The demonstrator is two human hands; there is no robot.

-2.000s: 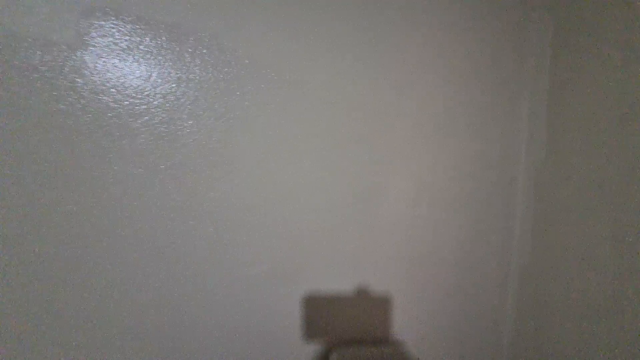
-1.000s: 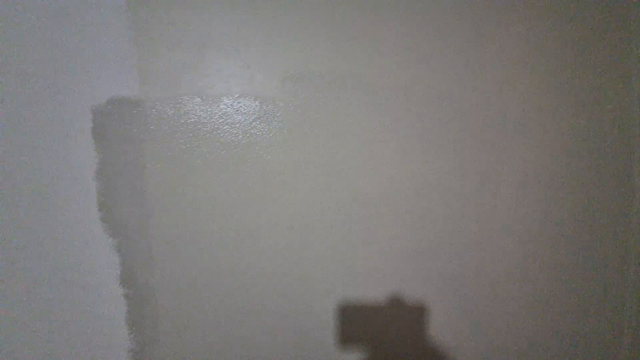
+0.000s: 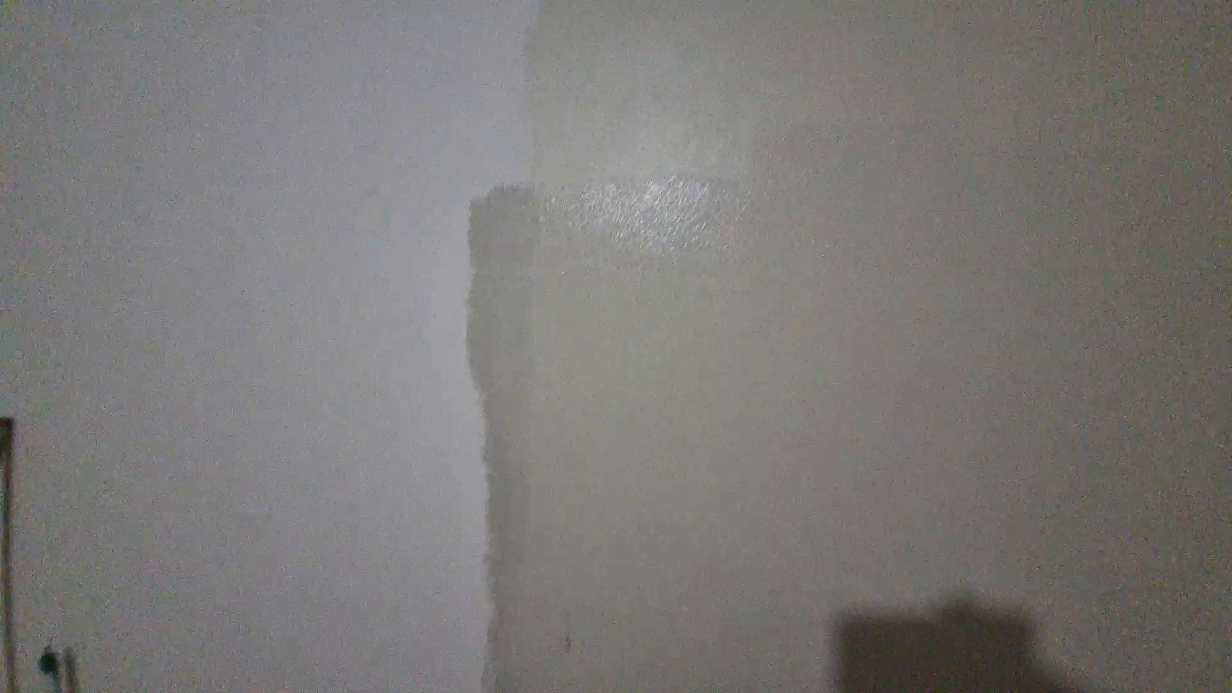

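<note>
Neither my left hand nor my right hand shows in the head view. A wall fills the picture. Its right part bears a coat of grey-beige paint (image 3: 770, 404), and its left part is a paler, bluish white surface (image 3: 241, 289). A darker painted strip (image 3: 505, 404) with a ragged left edge runs down between the two. Near its top, a glossy, textured patch (image 3: 664, 212) catches the light and looks wet. What my hands hold or touch is hidden.
A blurred, boxy dark shadow (image 3: 934, 650) falls on the wall at the lower right. At the lower left edge stand a thin dark upright thing (image 3: 9, 549) and a small dark object (image 3: 48, 661), both too unclear to name.
The view has swung left along the wall, bringing in the pale surface and the ragged paint edge. The shadow now lies farther right in the picture.
</note>
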